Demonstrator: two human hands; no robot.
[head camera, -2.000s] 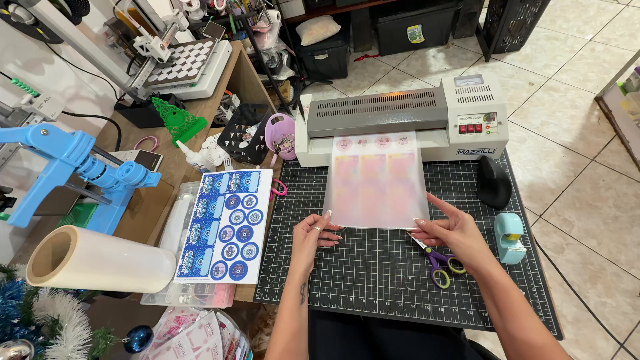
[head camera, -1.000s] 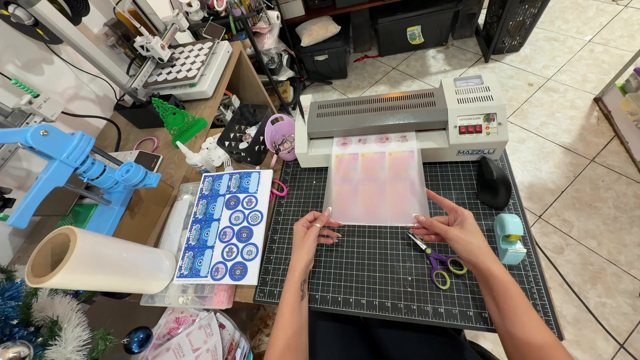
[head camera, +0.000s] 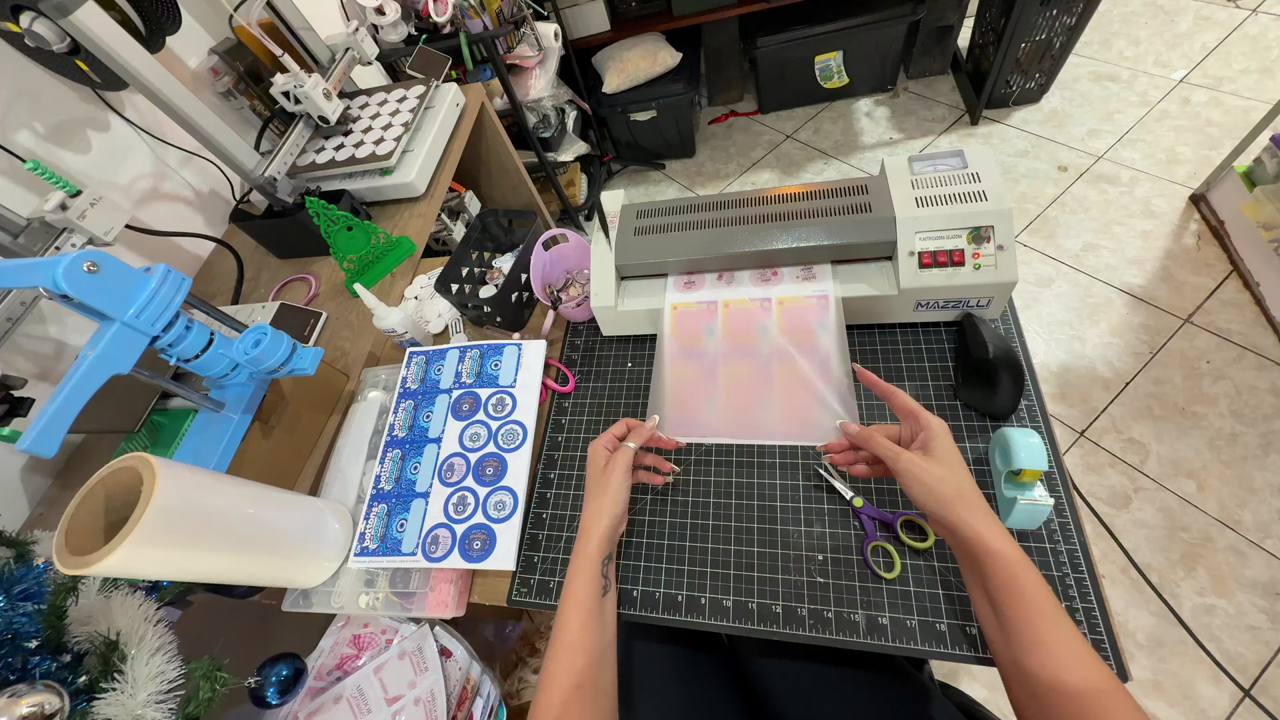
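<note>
A pink and yellow printed sheet under translucent film (head camera: 750, 370) lies with its far edge in the front slot of a grey and white Mazzilli laminator (head camera: 760, 225). My left hand (head camera: 630, 465) pinches the film's near left corner between thumb and fingers. At the near right corner, my right hand (head camera: 900, 445) holds the film with its thumb and lower fingers, the index finger extended along the side edge. Purple and green scissors (head camera: 875, 520), blades apart, rest on the black cutting mat (head camera: 740, 545) beside my right hand.
Right of the sheet are a black computer mouse (head camera: 988, 368) and a light blue tape dispenser (head camera: 1018, 480). On the left lie blue printed sticker sheets (head camera: 450, 455), a large film roll (head camera: 200, 520), a light blue press (head camera: 200, 350) and a purple cup (head camera: 562, 270).
The printed sheet has moved farther into the laminator, so less of its printed top rows shows. Both hands have followed its near edge slightly forward.
</note>
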